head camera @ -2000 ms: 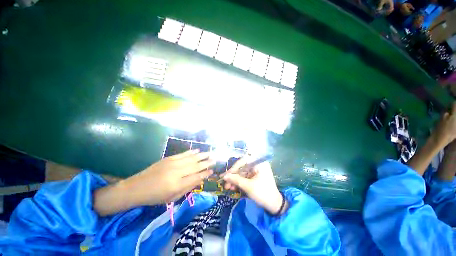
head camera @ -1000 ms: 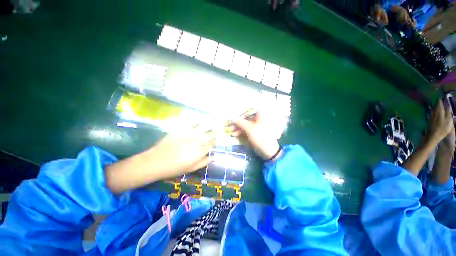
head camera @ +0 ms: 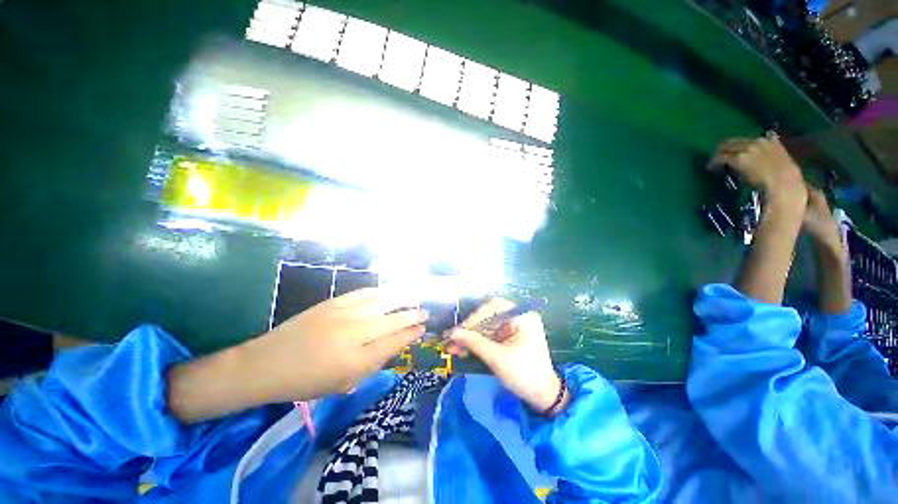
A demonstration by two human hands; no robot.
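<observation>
Dark display modules (head camera: pixel 303 287) lie side by side with pale edges at the bench's near side. Orange-yellow flex tails (head camera: pixel 443 360) show on their near edge. My left hand (head camera: pixel 320 345) lies over the modules, fingers stretched to the right; I see nothing held in it. My right hand (head camera: pixel 512 356) is beside its fingertips, thumb and fingers pinched on a thin dark tool (head camera: pixel 510 315) over the right-hand modules. Both hands' fingertips are close together at the near edge. Glare and my fingers hide the middle modules and the tool's tip.
A shiny clear sheet (head camera: pixel 325 138) lies beyond the modules, with yellow film (head camera: pixel 231 189) at its left and a row of white rectangles (head camera: pixel 402 61) along its far edge. A neighbour's hands (head camera: pixel 763 167) are over small dark parts (head camera: pixel 727 212) at the right.
My hands have come back from the bright sheet to the modules' near edge. The view has shifted, so the sheet sits further left and higher. The neighbour's hand has moved over the dark parts.
</observation>
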